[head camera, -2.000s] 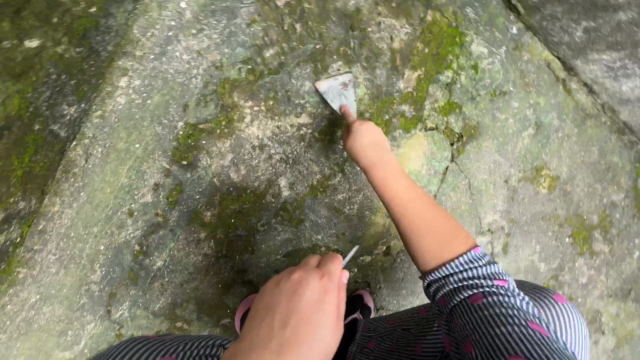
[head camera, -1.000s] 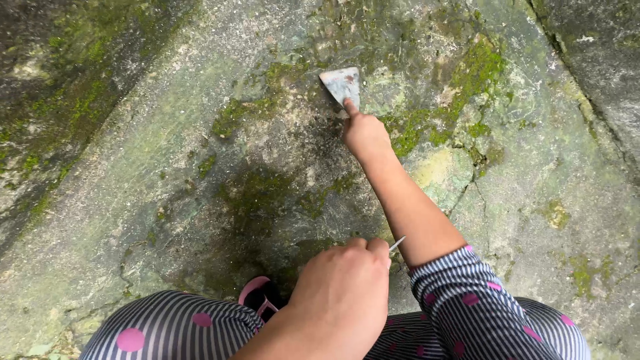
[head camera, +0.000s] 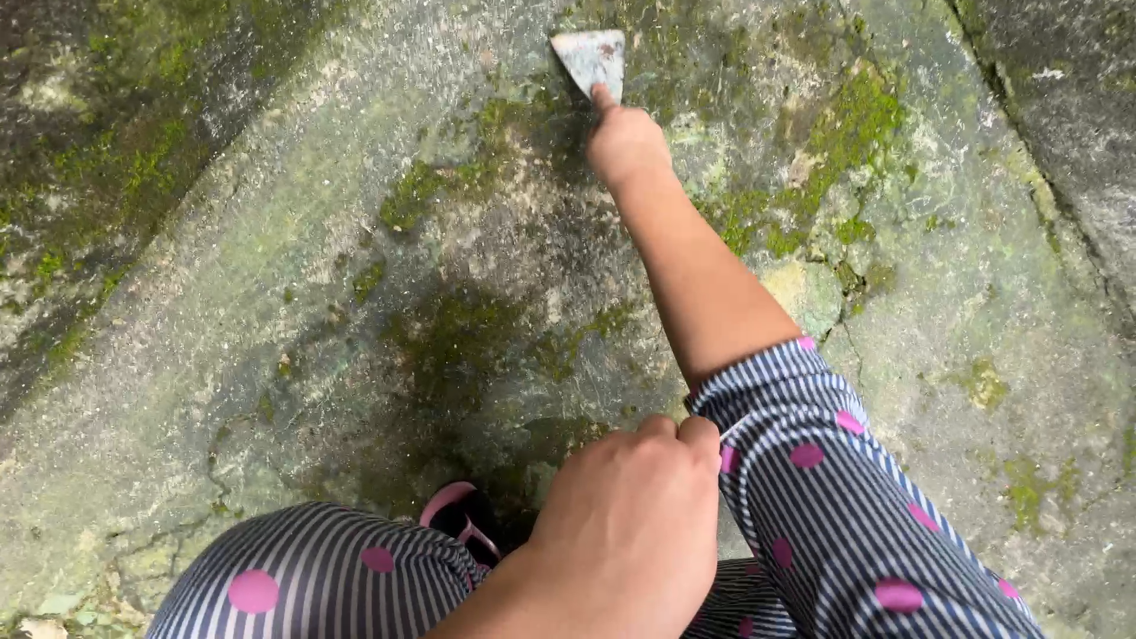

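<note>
My right hand [head camera: 628, 146] is stretched forward at the upper middle, closed around a putty knife whose wide, stained metal blade [head camera: 593, 60] lies against the mossy concrete floor [head camera: 337, 240]. The index finger presses on the blade, and the handle is hidden in the fist. Close to my body, my left hand [head camera: 635, 506] is a fist beside the striped right sleeve, with a thin pale pointed object [head camera: 735, 429] sticking out past its fingers. What that object is, I cannot tell.
Green moss [head camera: 856, 120] grows in patches over the concrete. A crack [head camera: 1003, 89] runs down the right side, and a darker mossy slab [head camera: 106, 142] lies at the upper left. A black and pink shoe [head camera: 461, 519] and my striped knees are at the bottom.
My left hand has moved to the right, from between the knees to beside the right sleeve. The putty knife stays in my right hand on the floor. The view has shifted somewhat.
</note>
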